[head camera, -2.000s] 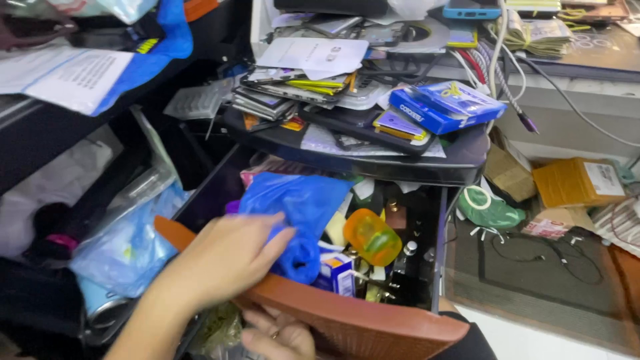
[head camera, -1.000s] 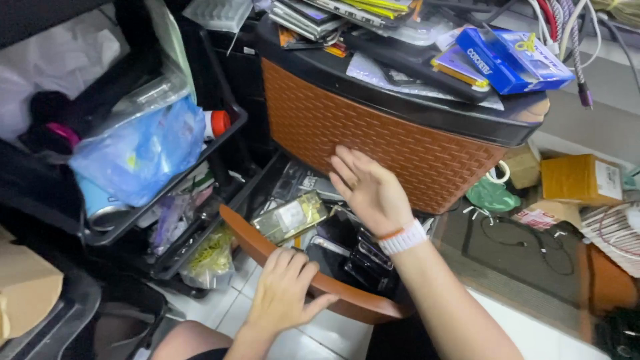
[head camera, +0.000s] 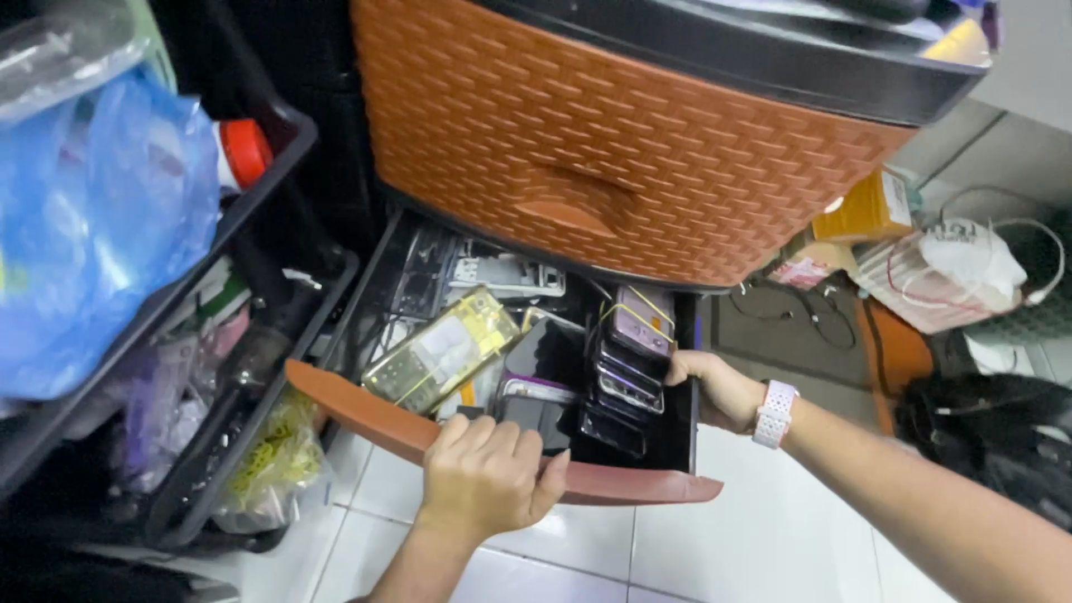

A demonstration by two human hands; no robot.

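Observation:
An open drawer (head camera: 636, 486) with a brown front and black sides stands out below the closed brown woven-pattern drawer (head camera: 586, 134). My left hand (head camera: 486, 477) grips the top edge of its front, fingers curled over the rim. My right hand (head camera: 720, 385), with a pale perforated watch band (head camera: 775, 413) on the wrist, is at the drawer's right side wall; its fingertips are partly hidden beside a stack of phones (head camera: 628, 368) held with rubber bands. Left of the stack lie dark phones (head camera: 544, 360), a clear-wrapped yellowish packet (head camera: 444, 347) and a silvery phone frame (head camera: 507, 276).
At the left are black tray shelves (head camera: 251, 201) with a blue plastic bag (head camera: 100, 234) and a red-capped container (head camera: 243, 155). A clear bag of yellow items (head camera: 276, 469) hangs low beside the drawer. At right stand a yellow box (head camera: 867, 205), a striped bag (head camera: 913, 276) and a black bag (head camera: 988, 444).
The upper drawer, open two seconds ago, is closed, and the lower one is open. My right hand has moved from the woven front to the lower drawer's right side. The view has moved closer.

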